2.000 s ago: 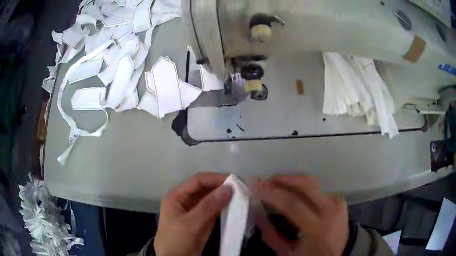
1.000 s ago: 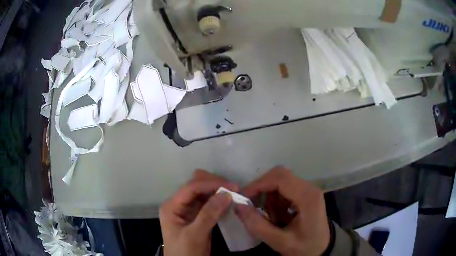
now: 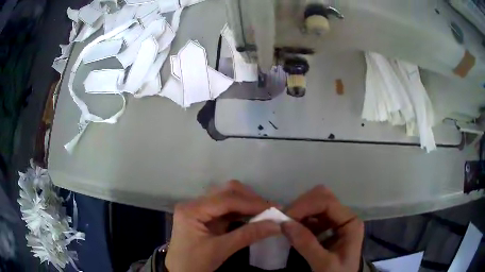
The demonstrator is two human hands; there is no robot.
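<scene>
A white tab piece point(image 3: 269, 249) with a pointed top end is pinched between both hands at the table's front edge. My left hand point(image 3: 226, 228) holds its left side, thumb across the front just below the point. My right hand point(image 3: 324, 228) holds its right side near the point, thumb and fingers together. The point faces away from me and the wider part hangs down. The fingers hide parts of its edges. No awl can be made out in the right hand.
The sewing machine head point(image 3: 345, 26) stands beyond the hands. Sewn tabs point(image 3: 194, 74) lie left of the needle area, with a loose tape point(image 3: 74, 90) curling at the pile's edge. Waiting strips point(image 3: 391, 93) fan out at right. A scrap bundle point(image 3: 45, 218) hangs at lower left.
The camera view has shifted and turned. The held piece was a narrow upright strip, then tilted; now it shows a broader face with a centred point. Both hands keep hold of it.
</scene>
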